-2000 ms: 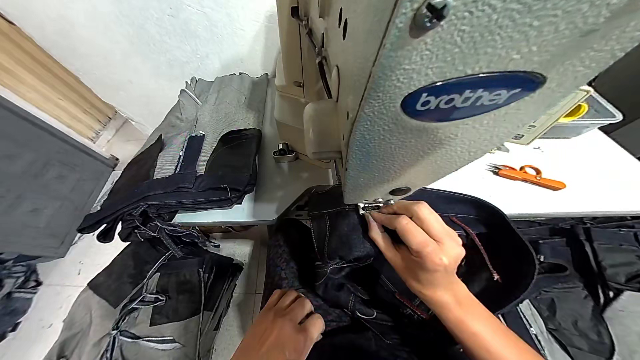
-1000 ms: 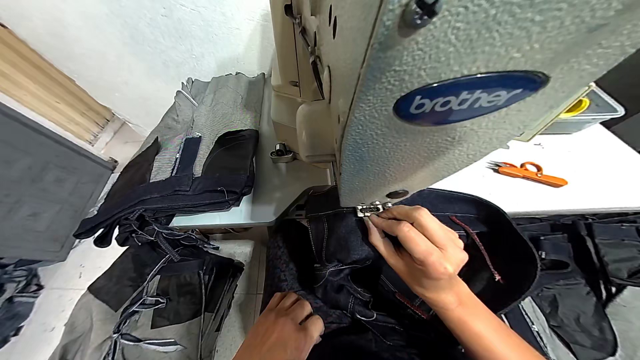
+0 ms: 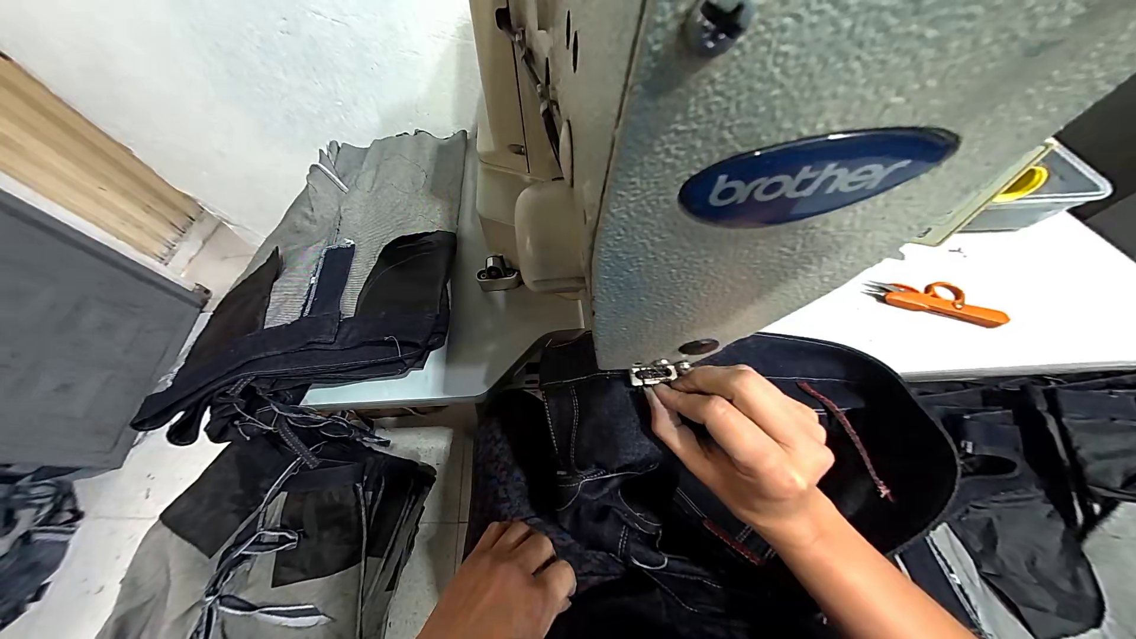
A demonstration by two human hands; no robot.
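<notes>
Dark denim jeans [image 3: 612, 435] lie under the head of a Brother sewing machine [image 3: 710, 284], their waistband spread in a loop to the right. My right hand [image 3: 754, 444] has its thumb and fingers pinched at the waistband edge, right beside the metal needle clamp [image 3: 658, 373]; the fingertips are partly hidden, so what lies between them cannot be told. Lower left, my left hand [image 3: 510, 581] rests on the jeans with its fingers curled at the cloth. A reddish cord [image 3: 848, 439] lies on the dark denim inside the waistband loop.
A stack of grey and dark denim pieces [image 3: 390, 195] lies left of the machine, above another pile [image 3: 328, 532]. Orange thread snips [image 3: 945, 306] lie on the white table [image 3: 799, 351] at right, near a grey plastic bin [image 3: 1065, 182]. More dark garments [image 3: 1021, 497] hang at far right.
</notes>
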